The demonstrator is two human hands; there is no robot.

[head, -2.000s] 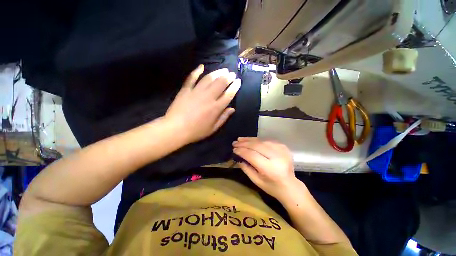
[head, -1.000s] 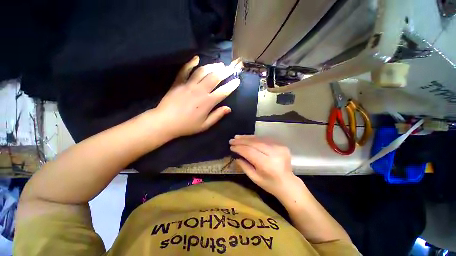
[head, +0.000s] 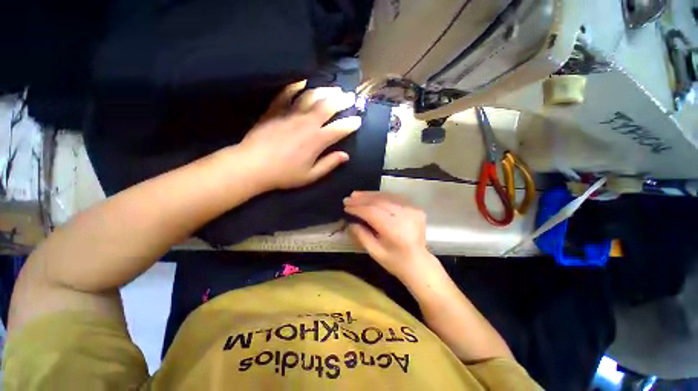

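The black garment piece [head: 191, 99] covers the left of the table, and its right edge runs straight up to the brightly lit needle area [head: 361, 99]. My left hand [head: 295, 137] lies flat on the cloth just left of the needle, fingers spread, fingertips close to the presser foot. My right hand [head: 386, 225] is at the cloth's lower right corner near the table's front edge, with the cloth edge between its thumb and fingers. The off-white sewing machine head [head: 490, 53] hangs over the cloth at upper right and hides part of the needle.
Scissors [head: 497, 179] with red and yellow-orange handles lie right of the needle on the bed. A small blue bin [head: 562, 229] hangs at the right table edge, with a white tape strip [head: 562, 214] beside it. A dark scrap [head: 428, 172] lies on the bed.
The cloth's lower edge has drawn up, baring the ruler-marked table edge. The right hand has moved slightly up with the cloth. The view has shifted, so machine and scissors appear further left.
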